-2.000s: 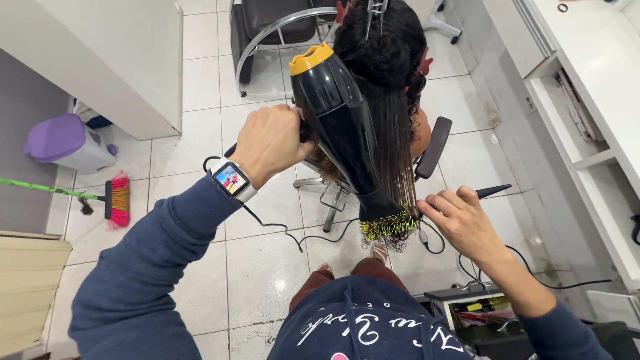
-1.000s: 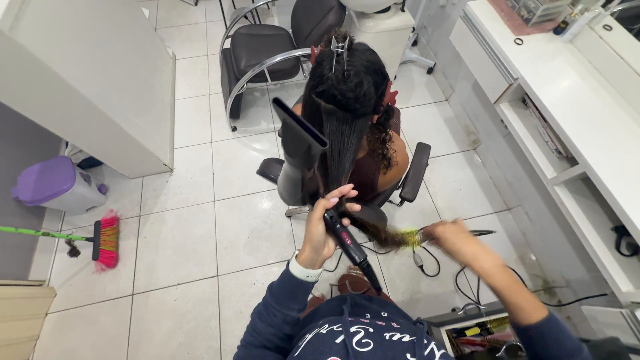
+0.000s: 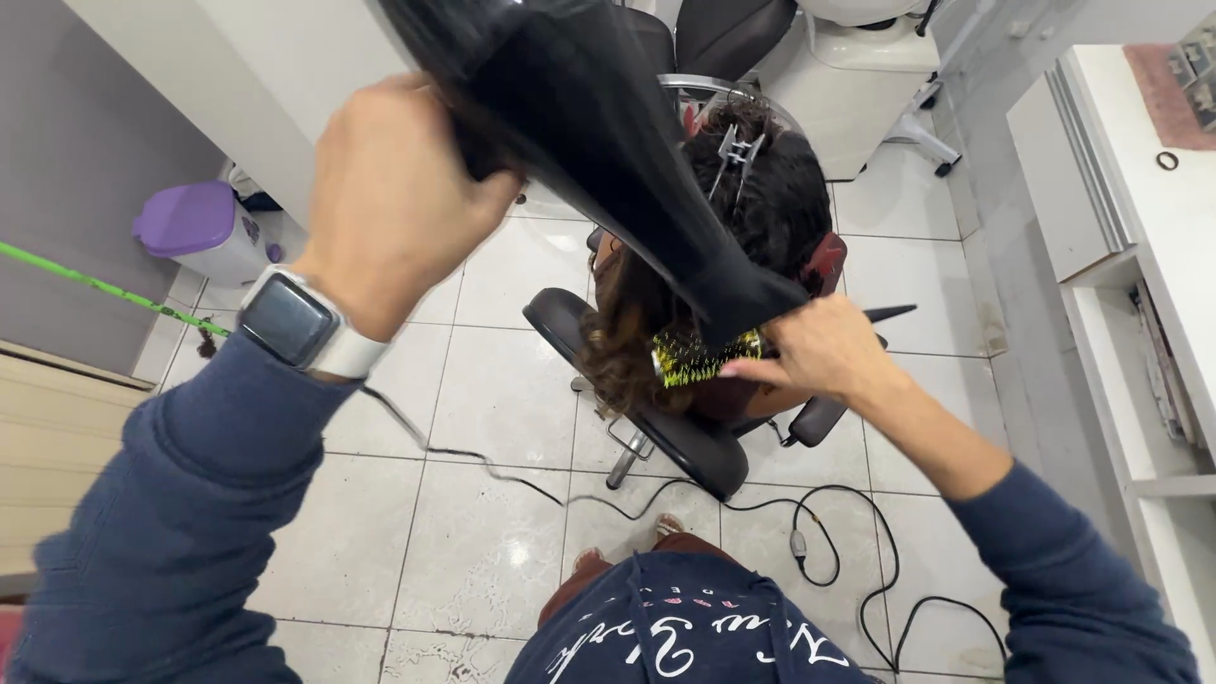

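My left hand (image 3: 399, 190), a smartwatch on its wrist, grips a black hair dryer (image 3: 598, 133) at upper centre; the handle is mostly hidden behind my fingers. The dryer's nozzle (image 3: 750, 299) points down at a round brush (image 3: 703, 356) with yellow and black bristles. My right hand (image 3: 822, 351) holds that brush, whose dark pointed handle end sticks out to the right. A seated person's dark hair (image 3: 779, 199) is pinned on top with metal clips (image 3: 736, 157). Looser brown, curly hair (image 3: 617, 356) hangs left of the brush.
The person sits in a black salon chair (image 3: 703, 456). A black cable (image 3: 494, 470) runs over the tiled floor, looping at right. A white counter with shelves (image 3: 1102, 275) stands right. At left are a purple-lidded bin (image 3: 190, 218) and a green pole (image 3: 95, 280).
The dryer has been raised from the low, handle-down hold of a second ago, and its nozzle now meets the brush. My right hand and brush have come in close to the person's head.
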